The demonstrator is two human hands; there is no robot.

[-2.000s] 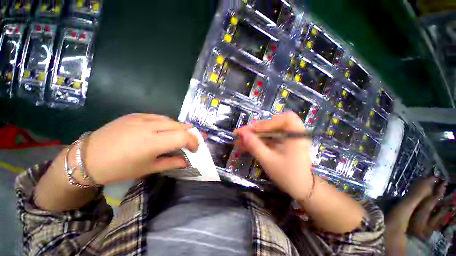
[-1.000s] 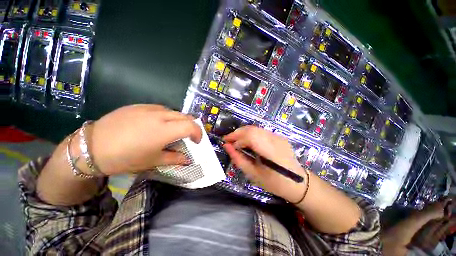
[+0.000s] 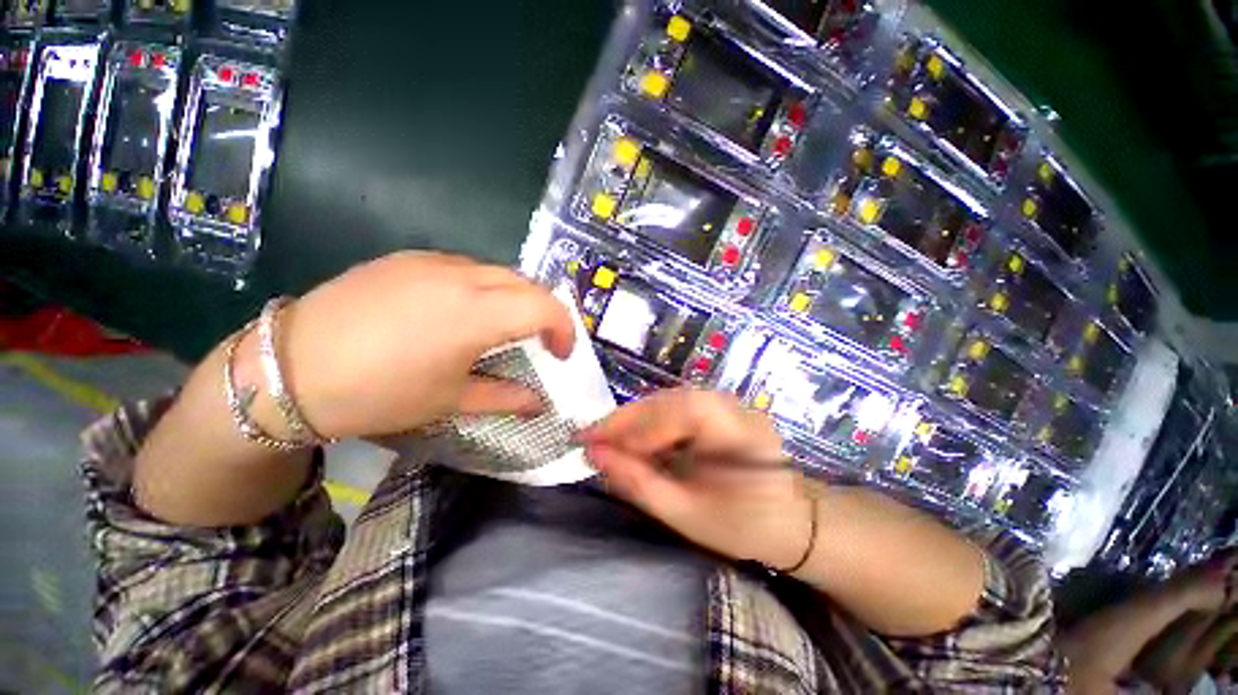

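My left hand (image 3: pixel 421 346) holds a bent white sticker sheet (image 3: pixel 523 432) with dense grey rows, between thumb and fingers. My right hand (image 3: pixel 699 468) holds dark tweezers (image 3: pixel 740 463), blurred, with its fingertips at the sheet's right edge. The tweezer tip is hidden or too small to see. Beyond the hands a clear blister tray (image 3: pixel 801 186) holds dark electronic modules (image 3: pixel 675 204) in its pockets, with yellow parts (image 3: pixel 626 151) at one end and red parts (image 3: pixel 740 242) at the other. Glare covers some pockets.
Another clear tray of modules (image 3: pixel 224 149) lies at the upper left on the dark green worktop (image 3: pixel 407 136). A long white strip (image 3: pixel 1116 455) and shiny plastic lie right of the tray. Another person's arm (image 3: pixel 1154 618) shows at the lower right.
My right hand has moved from over the tray's near pockets back to the sheet's edge. The tweezers were clearer before. My left hand still holds the sheet. The view has shifted slightly.
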